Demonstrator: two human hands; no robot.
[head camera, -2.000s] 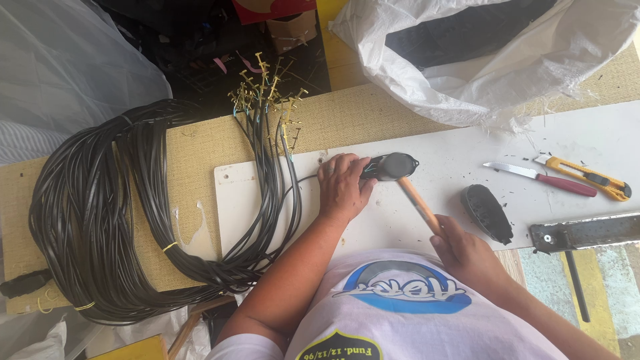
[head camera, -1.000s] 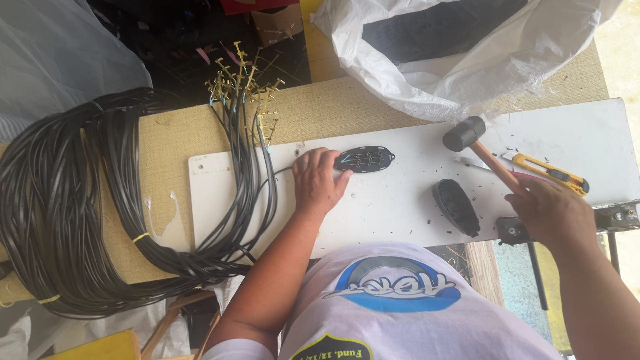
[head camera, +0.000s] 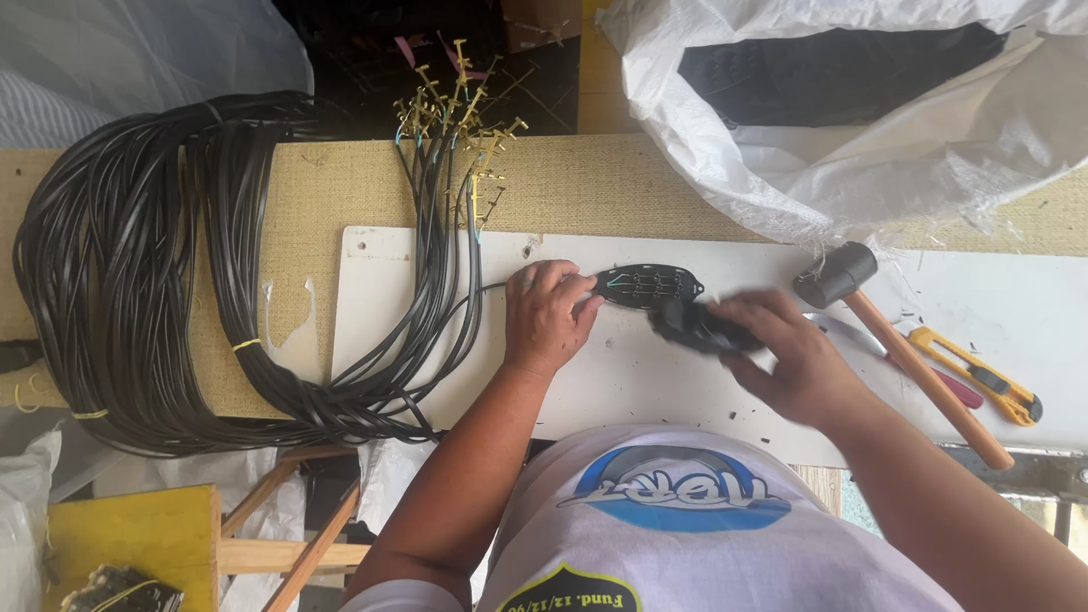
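My left hand (head camera: 551, 316) grips the cable end of an oval black plastic power-strip housing (head camera: 650, 286), which lies on a white board (head camera: 586, 365). Brass contacts and light wires show inside the housing. In my right hand (head camera: 778, 348) is a blurred black oval cover (head camera: 701, 327), held just below and right of the housing. A rubber mallet (head camera: 909, 361) with a wooden handle lies right of that hand, across a red-handled knife (head camera: 960, 387). Beside them rests a yellow snap-off cutter (head camera: 977, 374). A cable runs left from the housing under my left hand.
A big bundle of black cables (head camera: 127, 280) covers the left of the table, with brass contact strips (head camera: 459, 119) on the wire ends. A white woven sack (head camera: 680, 144) holding black parts stands at the back right. A metal bracket (head camera: 1020, 476) is at the right edge.
The mallet, in my right hand a second ago, now lies on the board. My right hand has moved left and taken up the black cover that lay on the board. My left hand stays at the housing.
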